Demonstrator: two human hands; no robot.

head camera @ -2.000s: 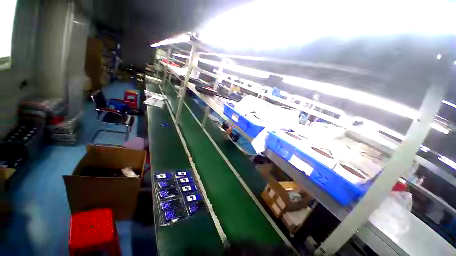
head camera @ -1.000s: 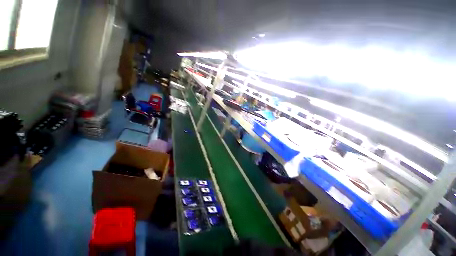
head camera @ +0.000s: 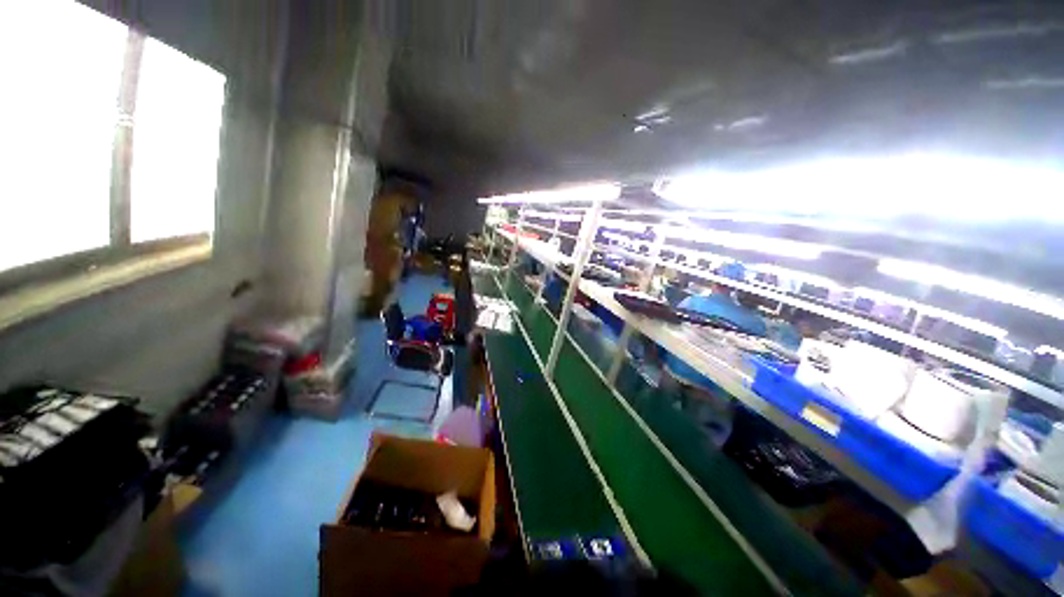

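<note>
The clear blister tray (head camera: pixel 574 546) lies on the near end of the green bench (head camera: pixel 539 449). Only its far edge shows, with blue phone parts bearing small pale labels. Its near part is cut off or hidden by a dark blurred shape at the bottom edge. I cannot tell what that shape is. Neither of my hands can be made out.
An open cardboard carton (head camera: pixel 408 548) with dark contents stands on the floor left of the bench. A chair (head camera: pixel 417 350) is beyond it. Stacked dark trays (head camera: pixel 70 466) are at the left wall. Blue bins (head camera: pixel 852 432) sit on the white shelf at the right.
The view has swung left and up. The tray has slid towards the bottom edge and is mostly out of view. The red stool has left the picture, and more window and wall show.
</note>
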